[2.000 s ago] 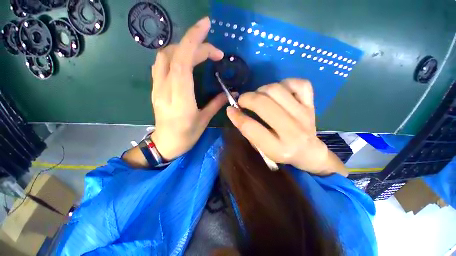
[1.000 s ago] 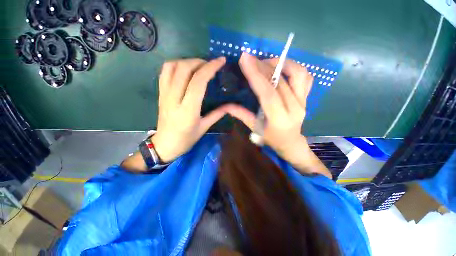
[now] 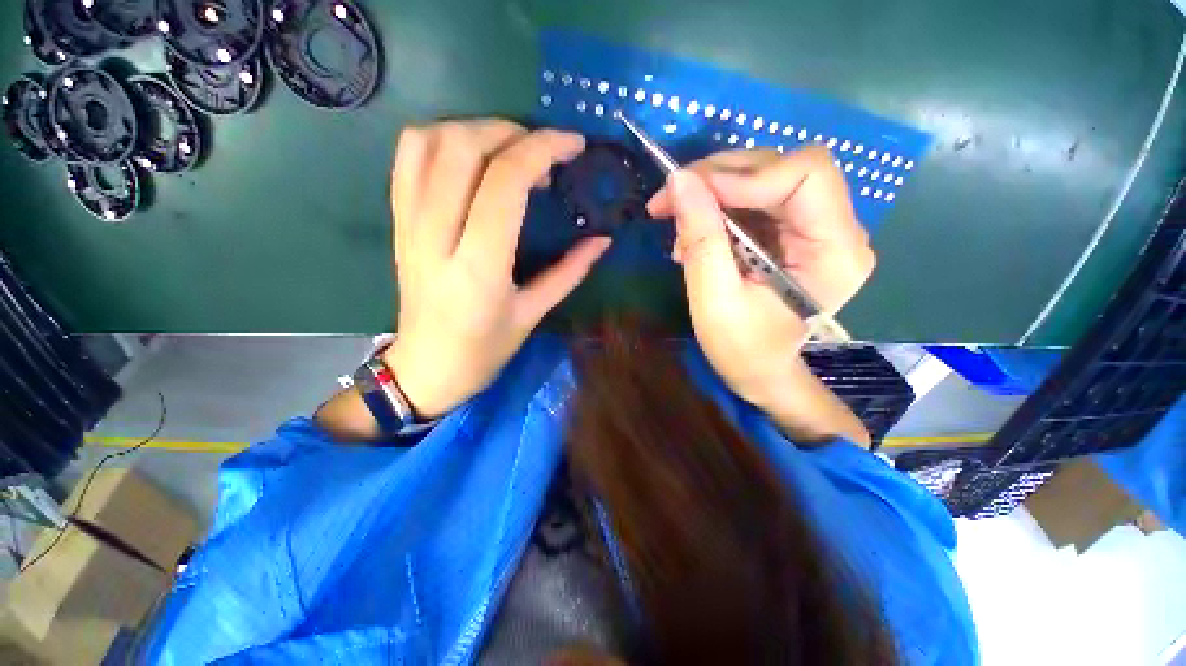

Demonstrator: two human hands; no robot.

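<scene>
A round black plastic part (image 3: 601, 190) lies over the left side of the blue backing sheet (image 3: 832, 221), with one white dot visible near its lower left. My left hand (image 3: 468, 241) grips its left edge between thumb and fingers. My right hand (image 3: 767, 247) holds silver tweezers (image 3: 767, 269) like a pen. Their tip is above the part, at the lower row of white dots (image 3: 676, 106) on the sheet. Both hands are bare. Whether the tip holds a dot is too small to tell.
Several round black parts with white dots (image 3: 94, 113) lie in a group at the upper left of the green bench (image 3: 429, 65). Black trays stand at the left (image 3: 46, 364) and right (image 3: 1106, 351). Cardboard boxes (image 3: 104, 533) are on the floor at lower left.
Both hands were closed around the black part; my right hand has since moved away from it. The tweezers have swung from pointing up to a tip at the dots. The part appears turned.
</scene>
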